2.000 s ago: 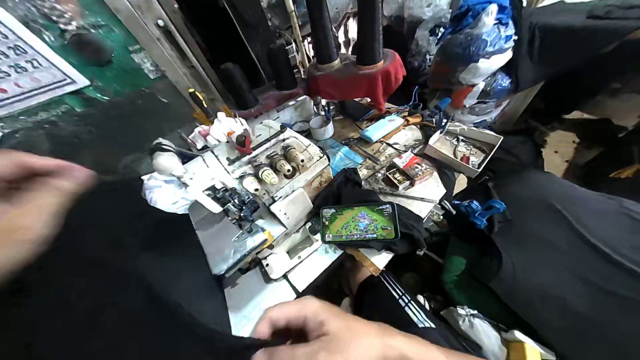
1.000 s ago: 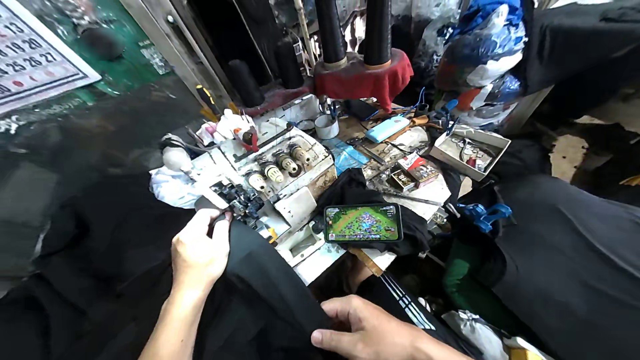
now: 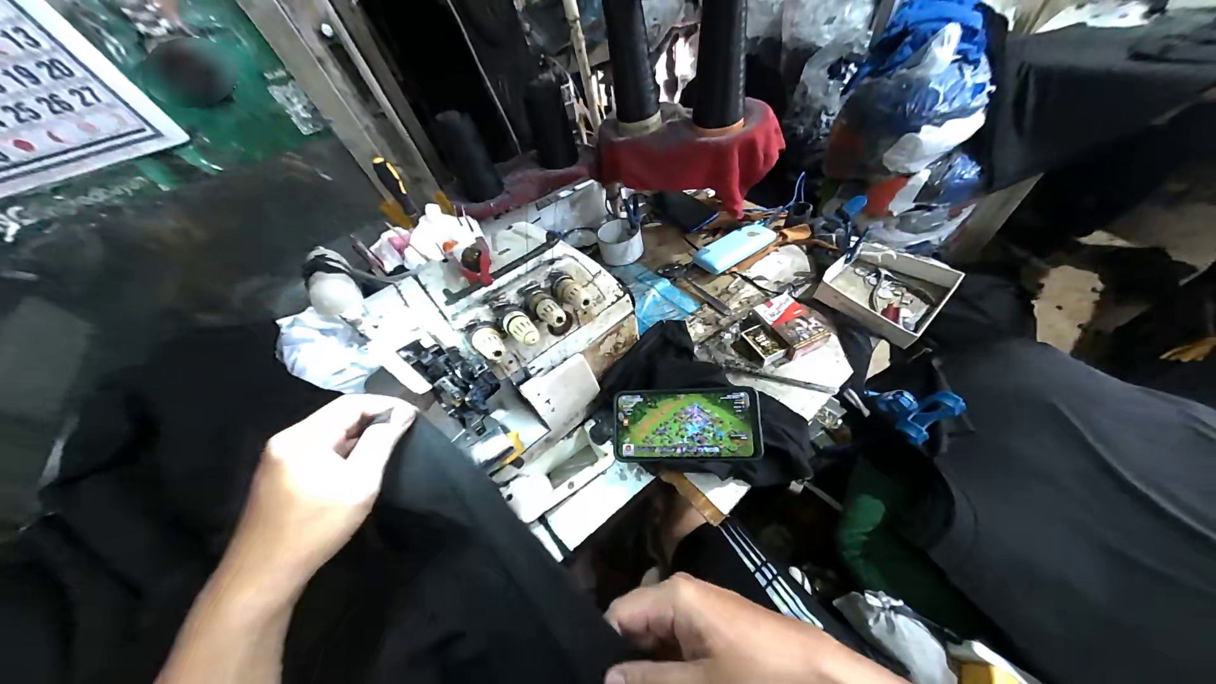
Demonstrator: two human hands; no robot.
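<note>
Black fabric [image 3: 456, 560] stretches between my two hands across the lower left. My left hand [image 3: 323, 475] pinches its upper edge between thumb and fingers, just left of the needle area of a white overlock sewing machine [image 3: 541, 323]. Low in the view, my right hand [image 3: 712, 632] grips the fabric's other end near my knee. A row of tension dials [image 3: 521, 326] runs along the machine's front. Right of the machine, a smartphone [image 3: 688, 424] with a lit game screen lies on dark cloth.
Black thread cones [image 3: 719, 66] stand on a red cloth [image 3: 689, 157] behind. On the worktable are a light-blue case [image 3: 734, 249], scissors [image 3: 695, 285], small boxes [image 3: 803, 328] and an open carton [image 3: 893, 294]. More dark fabric [image 3: 1073, 456] is at the right.
Two seconds ago my left hand was blurred at the far left; it came in beside the machine. Since one second ago it has drawn back slightly from the needle area, holding the fabric edge.
</note>
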